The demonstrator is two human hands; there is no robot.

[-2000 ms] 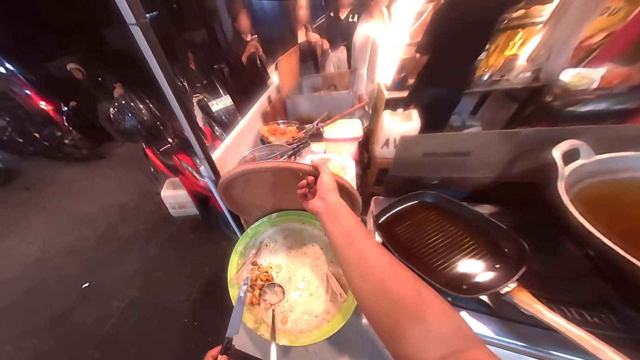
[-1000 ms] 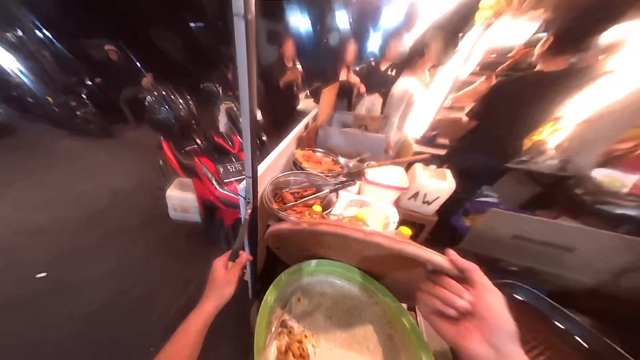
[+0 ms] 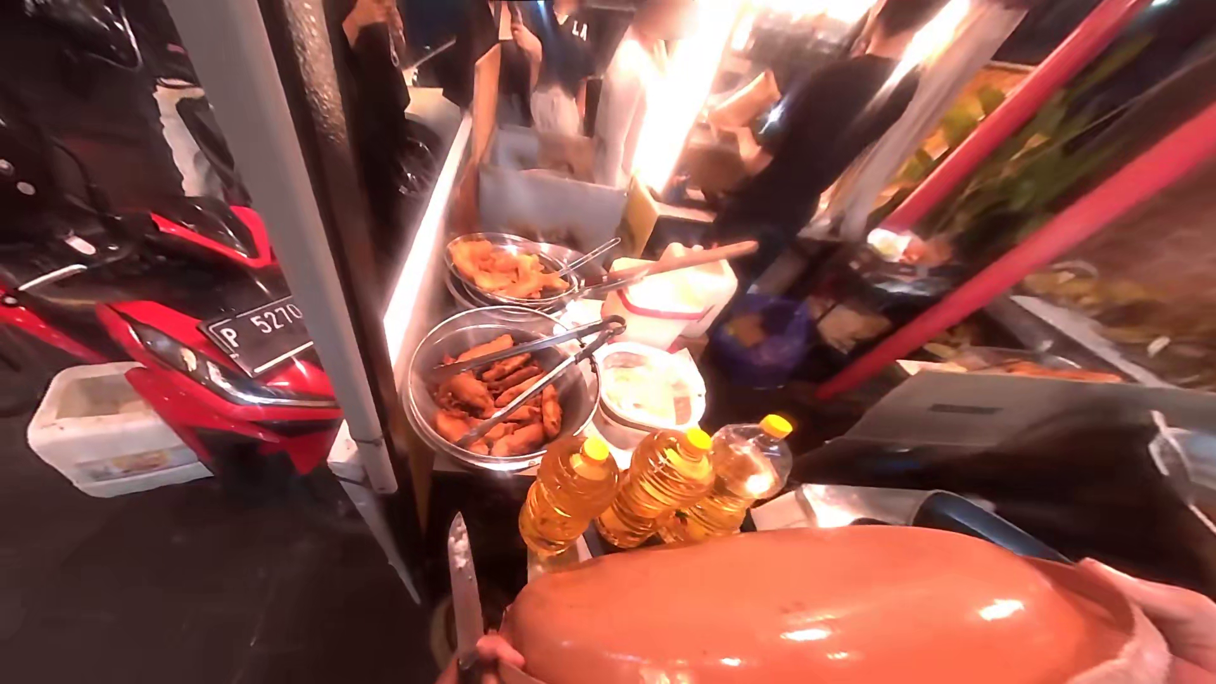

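A large glossy orange-brown round lid or board (image 3: pixel 807 608) fills the lower right. My right hand (image 3: pixel 1154 608) grips its right edge. At the lower left, my left hand (image 3: pixel 489 655) holds a knife (image 3: pixel 464 589) with its blade upright; the fingers are at the lid's left edge, mostly cut off by the frame. Just beyond the lid stand several oil bottles with yellow caps (image 3: pixel 655 484). Behind them, tongs (image 3: pixel 532 380) lie across a bowl of fried pieces (image 3: pixel 499 404), beside a white tub (image 3: pixel 651 389).
A grey post (image 3: pixel 304 237) rises left of the counter, near a red motorbike (image 3: pixel 218 380) and a white crate (image 3: pixel 114 432). Further back are a second bowl of fried food (image 3: pixel 508 271) and a white container (image 3: pixel 674 294). Several people stand beyond; red poles (image 3: pixel 1026 252) slant at right.
The lid has been lifted and tilted, so its broad glossy face now shows. The green-rimmed basin seen earlier is out of sight. The view has shifted towards the counter.
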